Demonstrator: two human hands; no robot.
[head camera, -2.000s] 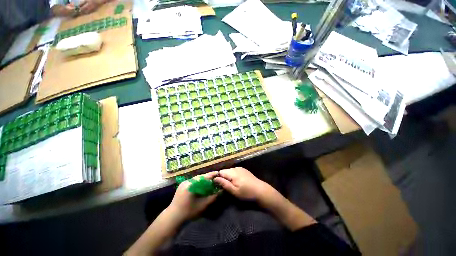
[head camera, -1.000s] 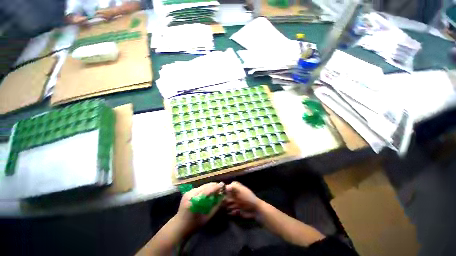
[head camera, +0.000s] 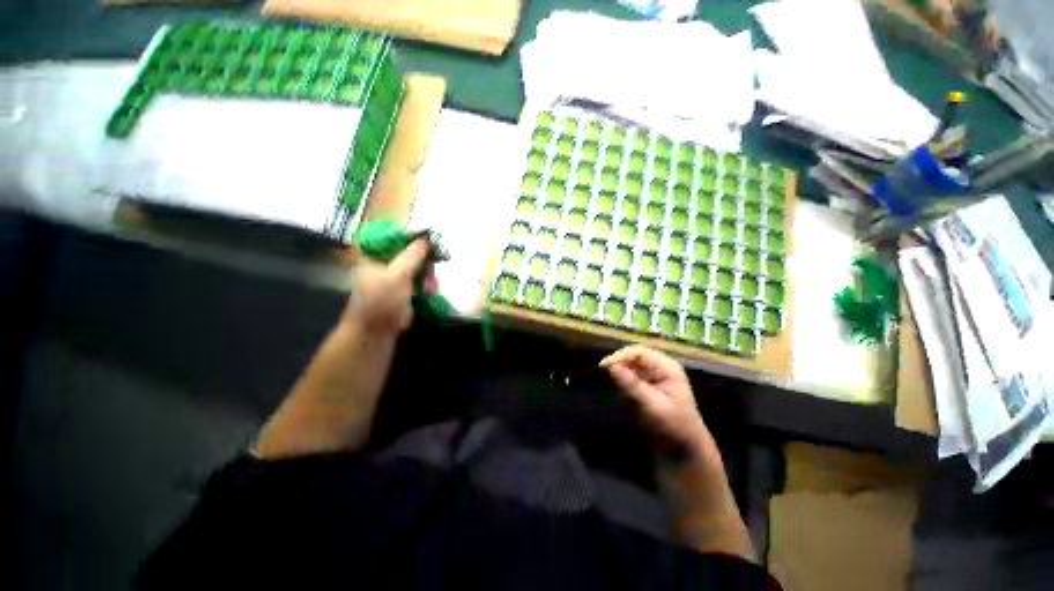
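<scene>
My left hand (head camera: 387, 289) is at the bench's near edge, left of the grid, closed around a shaggy green bundle (head camera: 381, 239). Green strands hang below its fingers, and a small dark piece (head camera: 432, 244) shows at its fingertips. My right hand (head camera: 653, 387) is just below the near edge of the grid, thumb and fingertips together; whether they pinch something thin is too blurred to tell. The grid of pale-green square pieces (head camera: 647, 231) lies in close rows on a brown cardboard sheet (head camera: 777, 365). Another green bundle (head camera: 867, 300) lies right of it.
At left a layered stack of green squares (head camera: 260, 60) with white paper (head camera: 237, 156) sits on cardboard (head camera: 416, 144). Loose white sheets (head camera: 636, 69) lie behind the grid. A blue pen holder (head camera: 919, 182) and printed sheets (head camera: 982, 312) are at right. Brown cardboard (head camera: 844, 525) is below the bench.
My hands, close together before, have moved apart: the left to the left with the green bundle, the right to the right. The view has shifted, so the grid appears further right.
</scene>
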